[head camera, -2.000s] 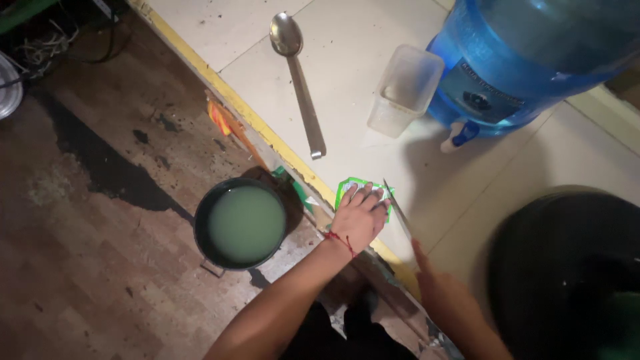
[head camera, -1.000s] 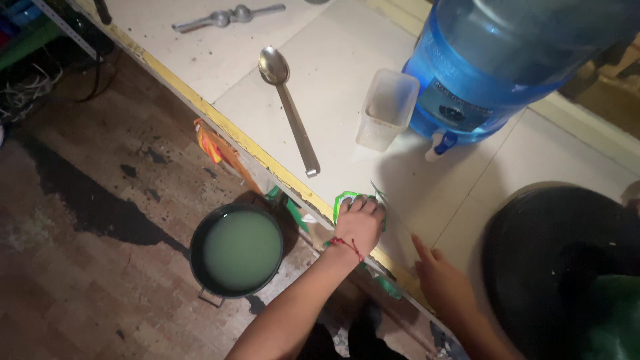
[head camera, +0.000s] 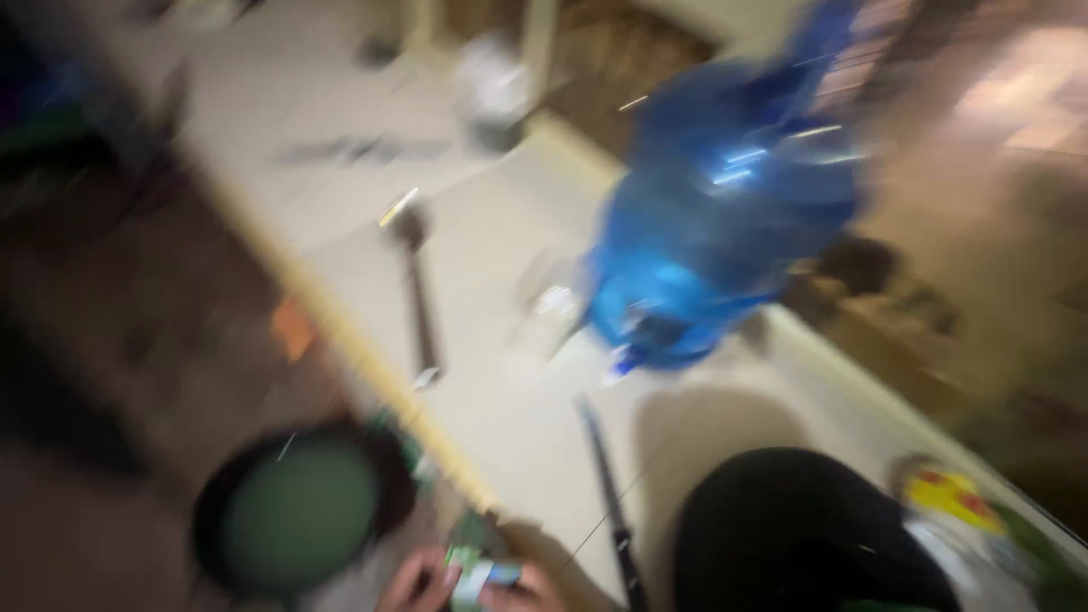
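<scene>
Both hands are low in the blurred view, just off the counter's yellow front edge. My left hand (head camera: 422, 580) and my right hand (head camera: 525, 588) hold a small green and white packet (head camera: 467, 578) between them. A knife (head camera: 610, 501) with a dark handle lies on the pale counter to the right of my right hand. Left of my hands, below the counter, is a dark pot (head camera: 297, 510) of cloudy green liquid. Farther up the counter lies a large metal spoon (head camera: 418, 297).
A blue water jug (head camera: 705, 229) with a tap stands on the counter beside a clear plastic container (head camera: 548, 314). A large black round object (head camera: 799, 535) is at the lower right, near a yellow and red package (head camera: 952, 497). A grey utensil (head camera: 365, 151) lies at the upper left.
The green packet has left the counter and is now between both hands. The knife, earlier by my right hand, now lies on the counter apart from it. The view has shifted and blurred.
</scene>
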